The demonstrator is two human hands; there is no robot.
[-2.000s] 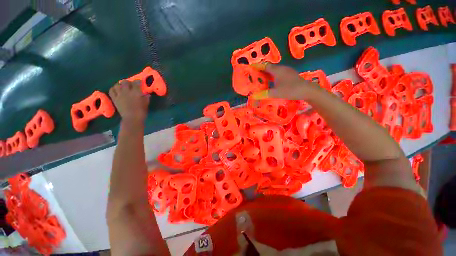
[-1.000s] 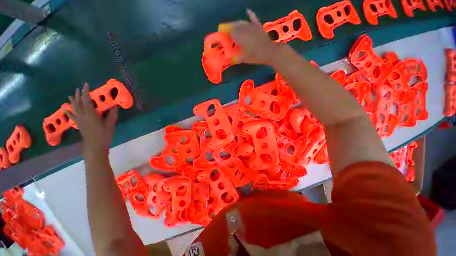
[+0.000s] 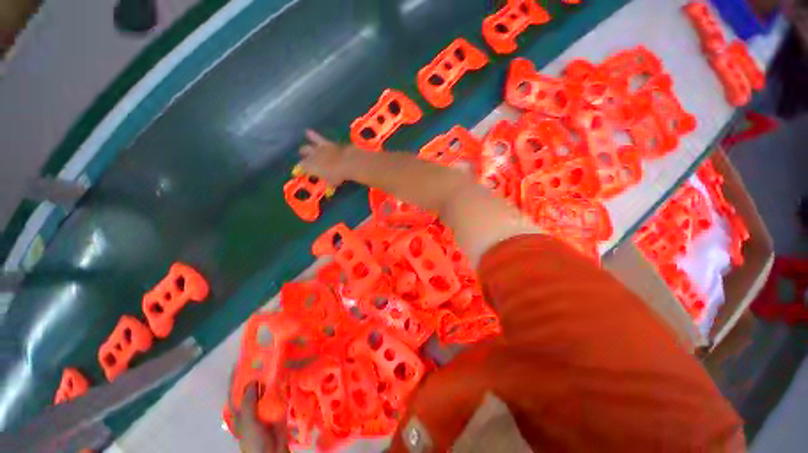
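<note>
My right hand (image 3: pixel 326 163), with yellow covers on its fingertips, reaches over the green conveyor belt (image 3: pixel 232 177). Its thumb and a finger grip an orange controller shell (image 3: pixel 306 198) at the belt's near side. My left hand (image 3: pixel 255 423) is low at the near left end of the pile of shells (image 3: pixel 359 376), partly cut off by the bottom edge. It holds a blurred shell (image 3: pixel 262 347) by its lower end; its fingers are partly hidden. The pile lies on the white side table (image 3: pixel 197 400).
Spaced shells (image 3: pixel 386 119) lie on the belt at upper right and others (image 3: pixel 174 299) at lower left. A grey guide bar (image 3: pixel 133 382) crosses the belt's lower left. A second pile (image 3: pixel 585 133) is on the table. An open carton (image 3: pixel 742 305) with shells stands at right.
The view has turned and shifted right. My left hand has left the belt shells and moved to the pile, taking hold of one. My right hand still holds a shell, now lower on the belt.
</note>
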